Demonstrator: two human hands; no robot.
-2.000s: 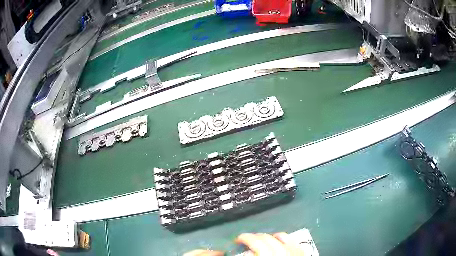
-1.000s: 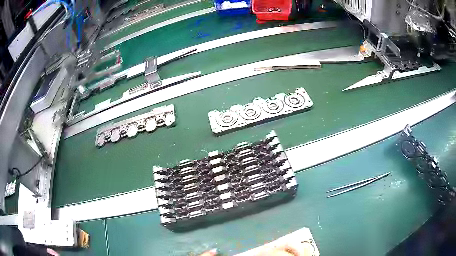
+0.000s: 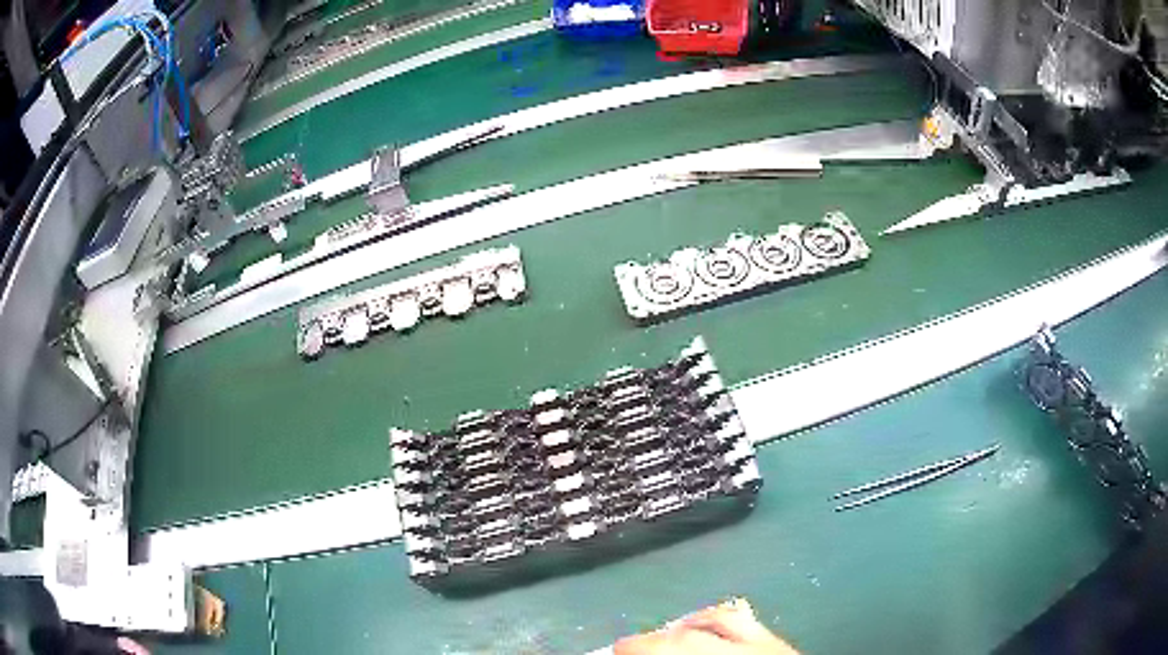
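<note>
A block of stacked dark-and-silver fixtures (image 3: pixel 576 473) sits at near centre, across the pale guide rail. Behind it on the green belt lie two single silver fixtures, one with a scalloped edge (image 3: pixel 414 302) at left and one with a row of ring nests (image 3: pixel 743 269) at right. My right hand (image 3: pixel 707 632) is cut off by the bottom edge, fingers bent over a pale bar, apparently another fixture, mostly hidden. My left hand is not in view. Tweezers (image 3: pixel 916 477) lie right of the stack.
A dark openwork fixture (image 3: pixel 1091 429) lies at the right edge. A white block (image 3: pixel 115 576) is at lower left, with a bit of skin and dark cloth below it, owner unclear. Red (image 3: pixel 698 26) and blue (image 3: pixel 597 18) bins stand at the far side. Machine parts (image 3: pixel 1025 141) are upper right.
The two single fixtures on the belt have moved to the right and slightly away. The fingertips seen at bottom centre have left the picture. My right hand and its bar sit lower, showing less.
</note>
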